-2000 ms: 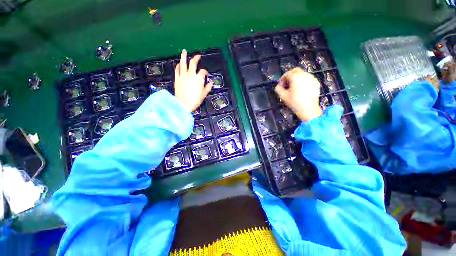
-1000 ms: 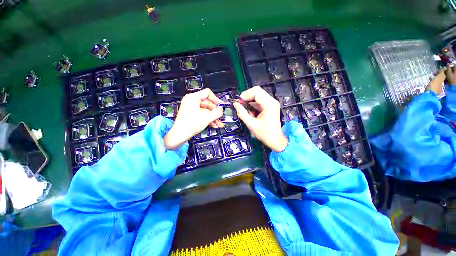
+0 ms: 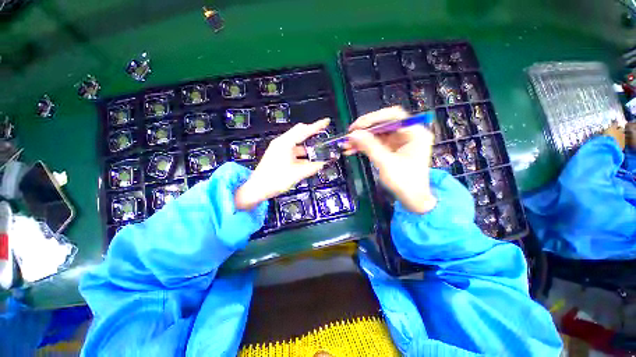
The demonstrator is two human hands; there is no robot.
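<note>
My left hand (image 3: 286, 162) holds a small square module (image 3: 322, 148) between its fingertips, above the right part of the left black tray (image 3: 307, 90). My right hand (image 3: 396, 152) holds a slim purple-blue pen-like tool (image 3: 397, 126), its tip pointing left at the module. Whether the tip touches the module is too small to tell. The left tray has square modules in most pockets; the top-right pockets are bare. The right black tray (image 3: 361, 67) holds small irregular shiny components, partly hidden by my right hand and sleeve.
Several loose modules (image 3: 139, 66) lie on the green mat, with a small yellowish-dark piece (image 3: 213, 19) farther back. At left are a dark rectangular device (image 3: 49, 197) and a crumpled white bag (image 3: 38, 247). At right, a clear ribbed tray (image 3: 575, 101) and a neighbour's blue sleeve (image 3: 582, 195).
My right hand has come from the right tray to my left hand and now shows the pen-like tool. My left hand has left the left tray with a module.
</note>
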